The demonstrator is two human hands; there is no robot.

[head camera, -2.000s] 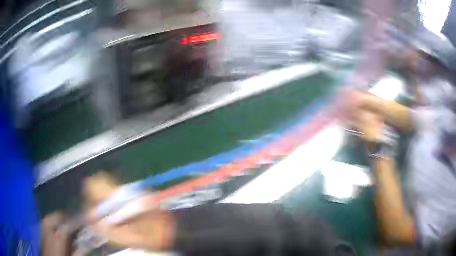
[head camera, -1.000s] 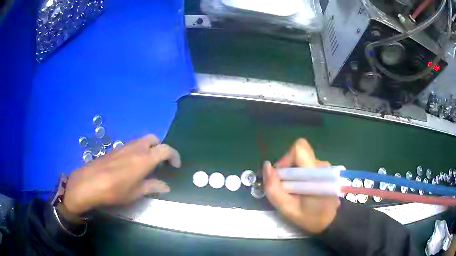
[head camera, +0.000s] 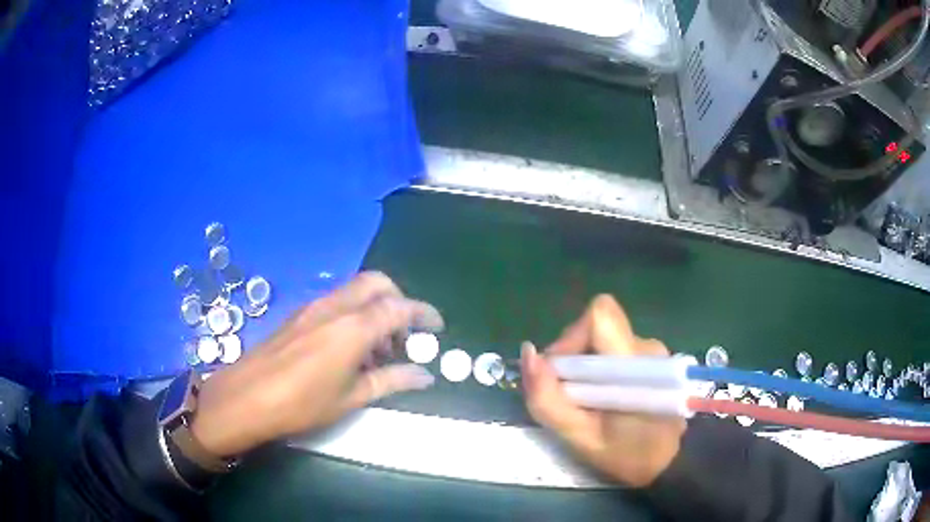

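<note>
My right hand [head camera: 602, 393] holds the twin white electrode pens [head camera: 627, 384], their tips pointing left at the rightmost of three silver discs [head camera: 456, 365] in a short row on the green belt. The tips are at or just above that disc; contact cannot be told. My left hand [head camera: 306, 367] is palm down at the row's left end, thumb and fingers apart around the leftmost disc [head camera: 421, 347]; whether they touch it is unclear. Loose discs [head camera: 218, 318] lie in the blue bin [head camera: 245, 133] beside my left hand.
Blue [head camera: 816, 393] and red [head camera: 806, 416] leads run right over many small shiny parts [head camera: 836, 375]. A power unit [head camera: 785, 122] with red digits stands behind right. A pale rail [head camera: 438, 449] edges the belt in front. A clear bag of parts [head camera: 143, 41] lies in the bin. Crumpled white plastic [head camera: 897, 494] is lower right.
The view has swung from a blurred line scene with another person to the belt. Since one second ago, my left hand has moved right to the row, and fewer discs show before the pens.
</note>
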